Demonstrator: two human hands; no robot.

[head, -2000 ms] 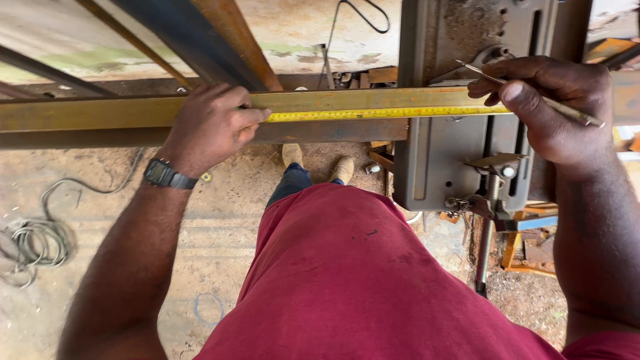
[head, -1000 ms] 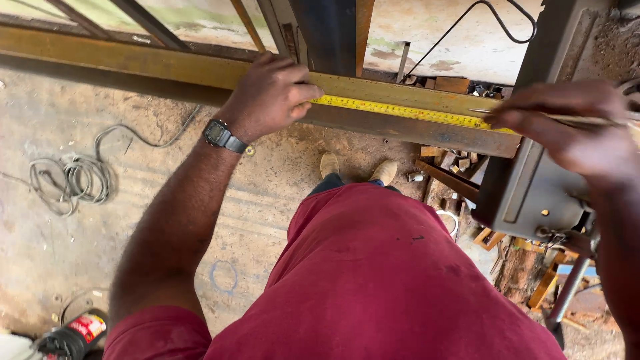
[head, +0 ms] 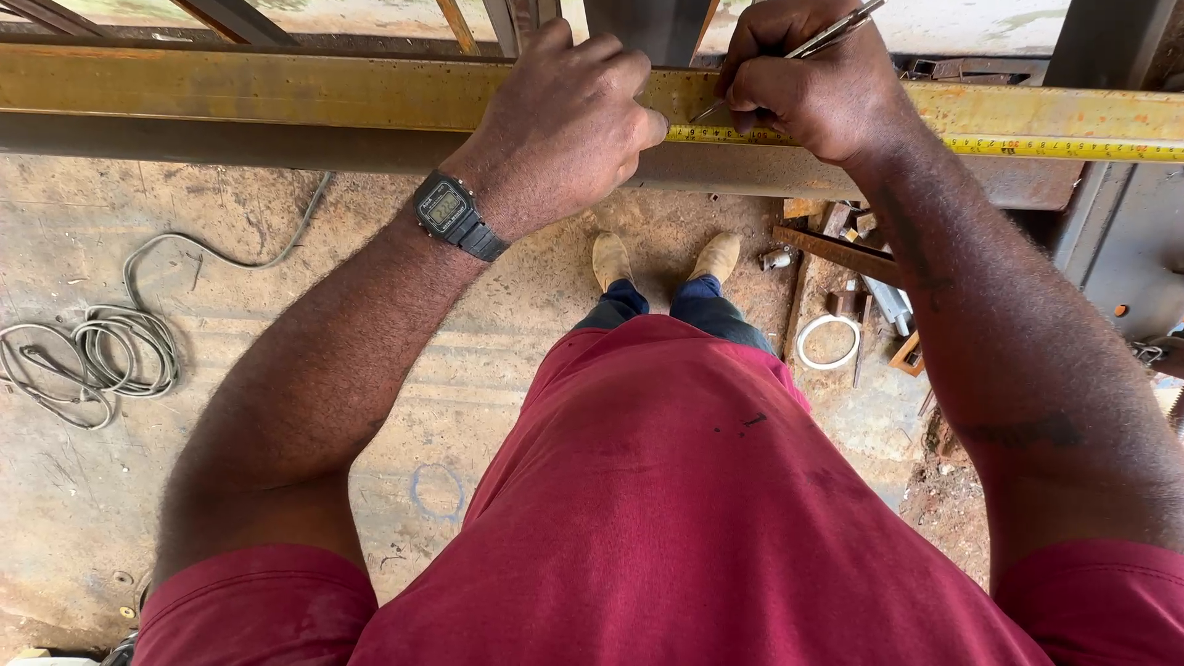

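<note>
A long yellowish-brown steel bar (head: 370,90) runs across the upper view, with a yellow tape measure blade (head: 1036,147) stretched along its near edge. My left hand (head: 578,120), with a digital watch on the wrist, pinches the blade's left visible part against the bar; the fingertips are partly hidden. Close by on the right, my right hand (head: 809,83) grips a thin metal scriber (head: 837,28) like a pen. Its point touches or nearly touches the bar just above the blade, between my two hands. The tape's case is not visible.
A darker steel beam (head: 231,143) lies along the near side of the bar. Coiled cable (head: 125,351) rests on the floor at left. Steel offcuts (head: 837,252) and a white ring (head: 828,342) lie at right, near a grey metal machine part (head: 1133,250). My boots (head: 612,261) stand below the bar.
My right hand has moved left along the bar with the scriber, from the tape's far right part to close beside my left hand. The view has shifted left.
</note>
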